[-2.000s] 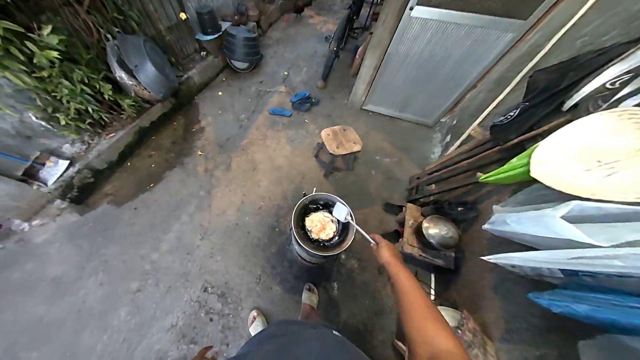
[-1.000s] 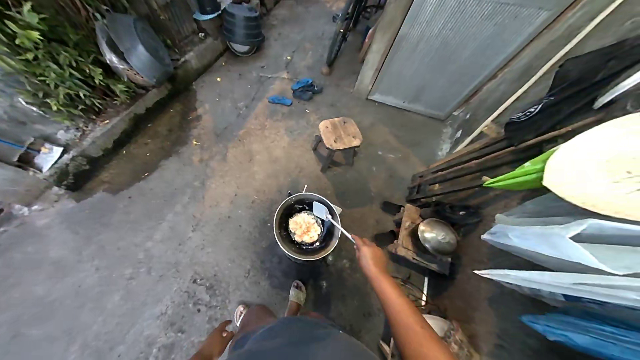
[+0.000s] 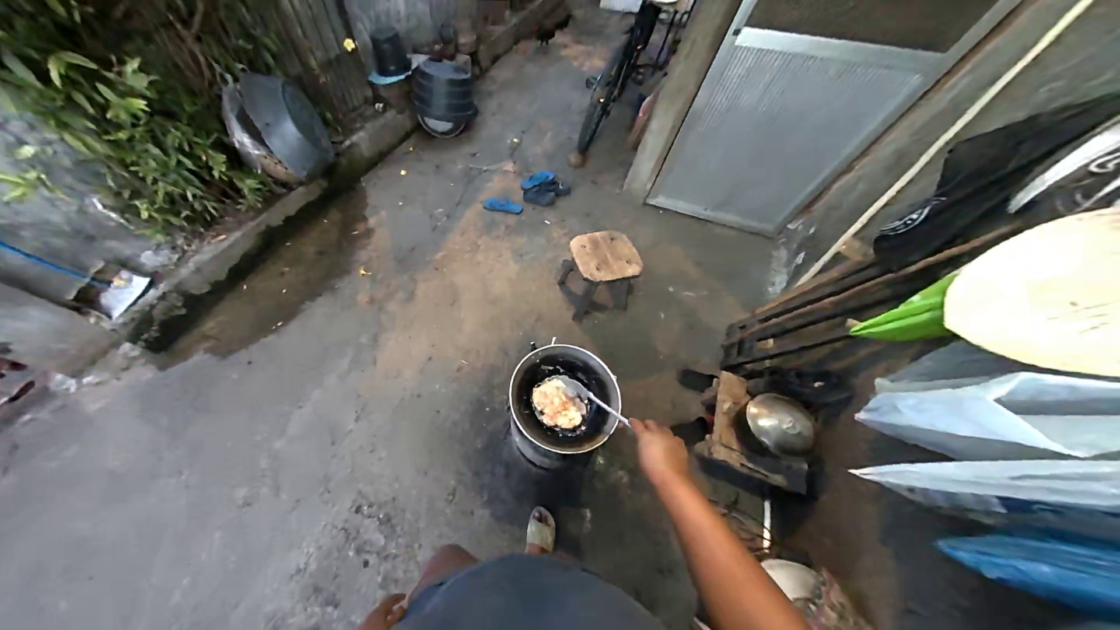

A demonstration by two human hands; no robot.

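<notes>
My right hand point(image 3: 661, 451) is closed on the handle of a metal spatula point(image 3: 605, 408). The blade lies at the upper right edge of a pale, golden-brown piece of frying food point(image 3: 557, 405). That food sits in dark oil inside a wide, deep pan point(image 3: 522, 423), which rests on a round stove point(image 3: 535, 451) on the ground. Low at the frame's bottom, beside my dark shorts, part of my left hand point(image 3: 383, 612) shows; its fingers are mostly hidden, and whether it holds anything cannot be told.
A small wooden stool point(image 3: 605, 256) stands beyond the pan. To the right are a lidded metal pot point(image 3: 781, 424) on a wooden block, a slatted wooden rack point(image 3: 744, 337) and hanging plastic bags point(image 3: 997, 411). Blue slippers point(image 3: 503, 206) lie farther off.
The spatula's blade has moved from the pan's upper right rim area down onto the food's edge. My right hand still grips the handle.
</notes>
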